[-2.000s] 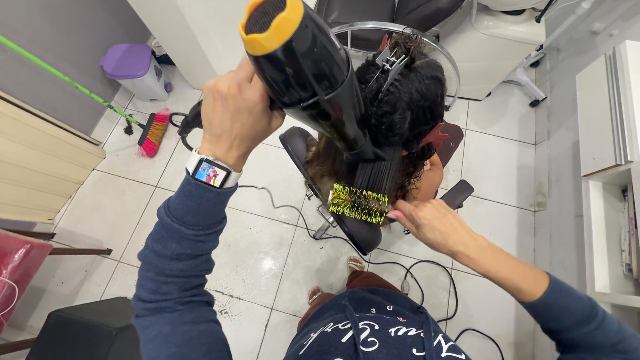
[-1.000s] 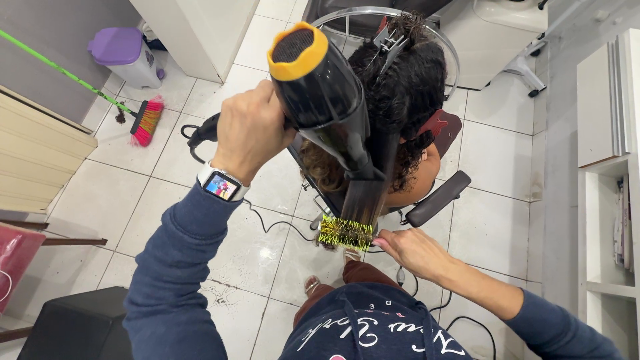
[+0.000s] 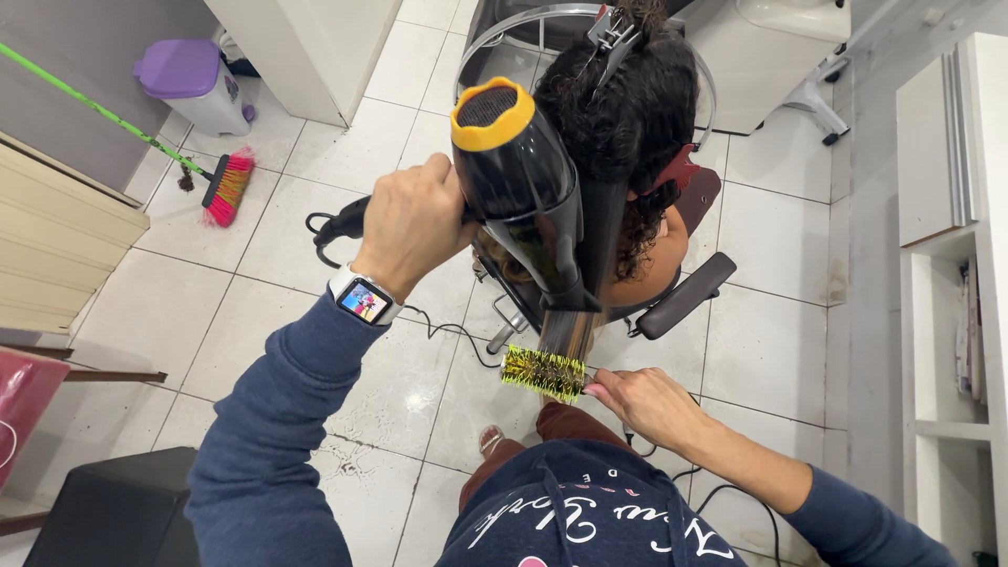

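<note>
My left hand [image 3: 416, 224] grips the handle of a black hair dryer [image 3: 520, 173] with a yellow rear rim. Its flat nozzle points down at a straight, stretched section of hair [image 3: 568, 331]. The end of that section lies at a round brush [image 3: 543, 372] with yellow-green bristles, whose handle my right hand [image 3: 642, 402] holds. A seated person with dark curly hair [image 3: 622, 118] faces away from me. Metal hair clips [image 3: 613, 43] pin up hair on top of the head, and a red clip [image 3: 669, 172] sits at the side.
The salon chair's armrest [image 3: 685, 295] juts out at the right of the person. Power cords [image 3: 465, 329] lie on the tiled floor. A broom [image 3: 228, 189] and a purple-lidded bin [image 3: 193, 87] stand at upper left, a black stool [image 3: 118, 508] at lower left, white shelving [image 3: 945, 425] at right.
The round brush has moved down, away from the head, drawing the hair section out straight. The dryer nozzle has moved down along the hair too. Both hands keep their holds.
</note>
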